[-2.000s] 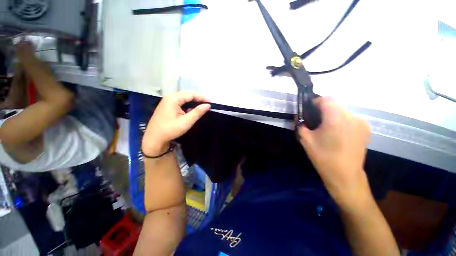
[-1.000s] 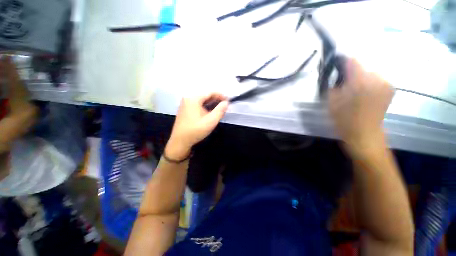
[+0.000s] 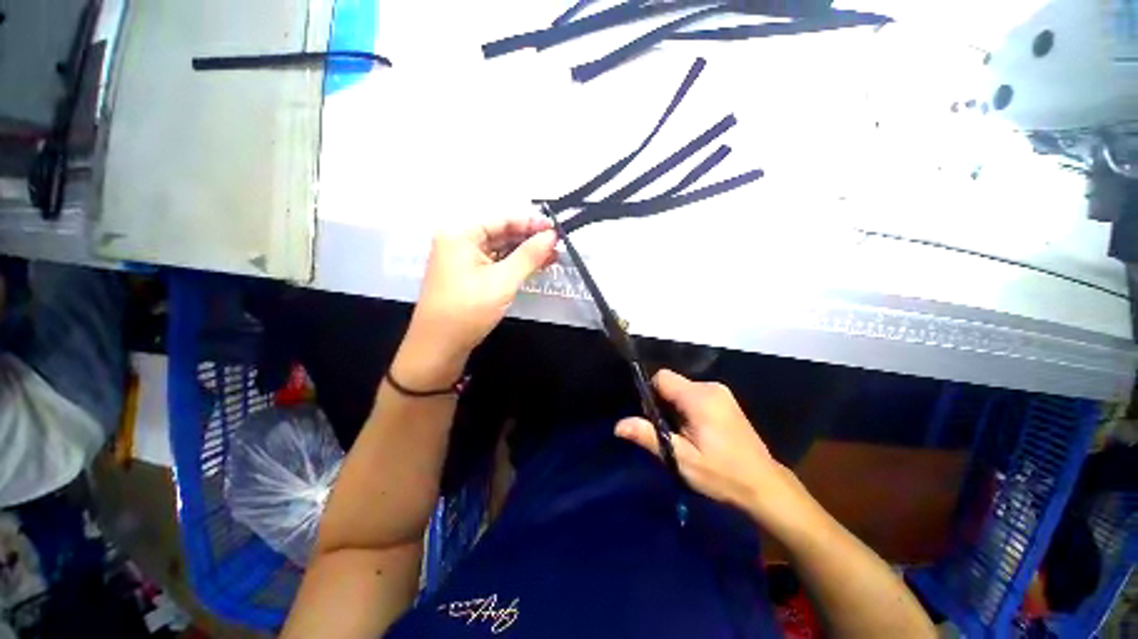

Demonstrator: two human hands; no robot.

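Observation:
Several narrow black strips fan out on the white table, their near ends meeting at my left fingertips. My left hand pinches a strip end at the table's front edge; most of that strip is hidden in the fingers. My right hand holds the black shears by the handles, below the table edge. The blades look nearly edge-on, and their tips are at my left fingertips, by the strip ends. Whether the blades are closed on a strip cannot be told.
The table-edge ruler runs along the front. More black strips lie at the back, and a single strip at the left. A sewing machine stands at the right. Blue baskets are below, one holding a clear plastic bag.
The shears moved from over the table down towards my lap, with their tips now at my left fingers. The near strips now lie as a fan from my left hand. The view has shifted right.

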